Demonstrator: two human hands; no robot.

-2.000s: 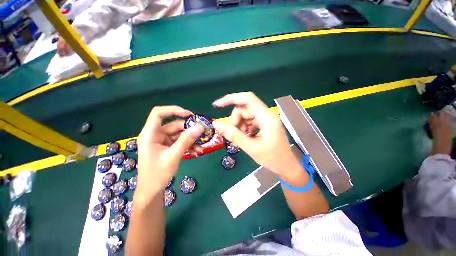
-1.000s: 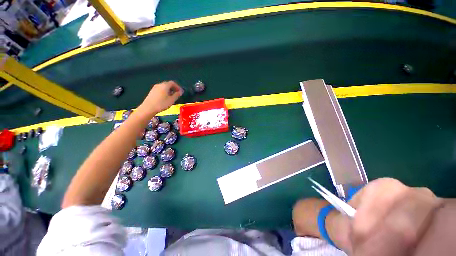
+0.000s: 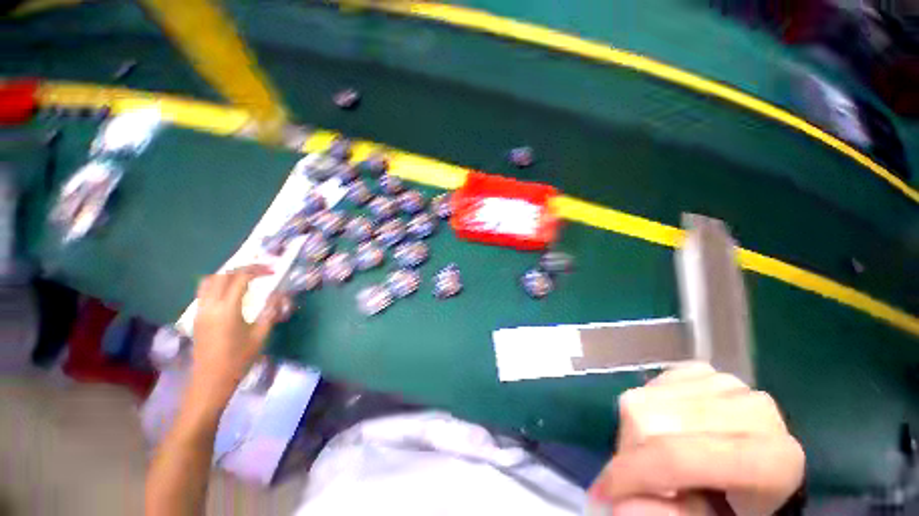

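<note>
Round circuit board modules [image 3: 359, 227] lie grouped left of centre, some on a long white paper sheet [image 3: 257, 237]. My left hand [image 3: 232, 317] is at the sheet's lower end, its fingertips over the sheet and beside a module; blur hides whether it grips anything. My right hand [image 3: 705, 438] is at the lower right with curled fingers, just below the stack of strips [image 3: 717, 297]; whether it holds the tweezers cannot be seen. A single sticker strip [image 3: 630, 346], part white and part grey-brown, lies left of the stack. A red parts bin [image 3: 504, 212] holds white bits.
Two modules [image 3: 537, 283] lie below the bin. More modules [image 3: 521, 156] are on the green belt behind the yellow edge [image 3: 625, 220]. A yellow post [image 3: 217, 60] stands at upper left. Clear plastic bags [image 3: 86, 199] lie at left. The picture is blurred.
The view has turned and tilted. My left hand has moved from the belt edge down to the white sheet. My right hand is now near the strips' lower end; the tweezers no longer show.
</note>
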